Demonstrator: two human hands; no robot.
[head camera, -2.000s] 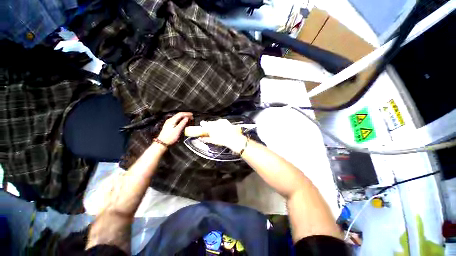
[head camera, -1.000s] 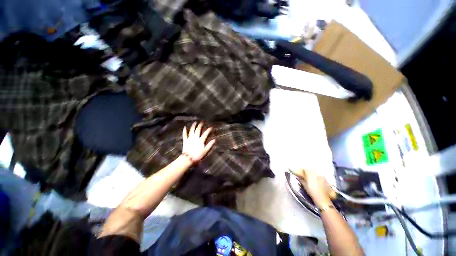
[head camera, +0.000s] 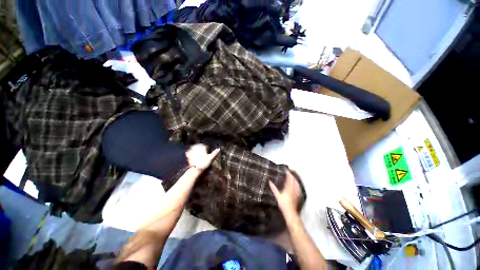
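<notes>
A dark plaid garment piece (head camera: 242, 179) lies bunched over the right part of the padded board and nearer to me. My left hand (head camera: 200, 157) holds its upper left edge, thumb and fingers on the cloth. My right hand (head camera: 287, 191) is at its right end, the thumb on top and the other fingers partly hidden by the cloth. The dark rounded sleeve board (head camera: 139, 142) shows bare at the left. The steam iron (head camera: 358, 229) with a wooden handle stands at the lower right, away from both hands.
A plaid pile (head camera: 226, 95) lies beyond the hands and a second (head camera: 63, 132) at the far left. A thin padded arm (head camera: 347, 90) stands before cardboard (head camera: 379, 111). The iron rest (head camera: 389, 211) is at the right. Denim garments (head camera: 100, 23) hang upper left, with a black bundle (head camera: 247, 21) at the far end.
My right hand has let go of the iron at the right and moved back left onto the garment. The cloth has shifted right and nearer me, baring more of the dark board.
</notes>
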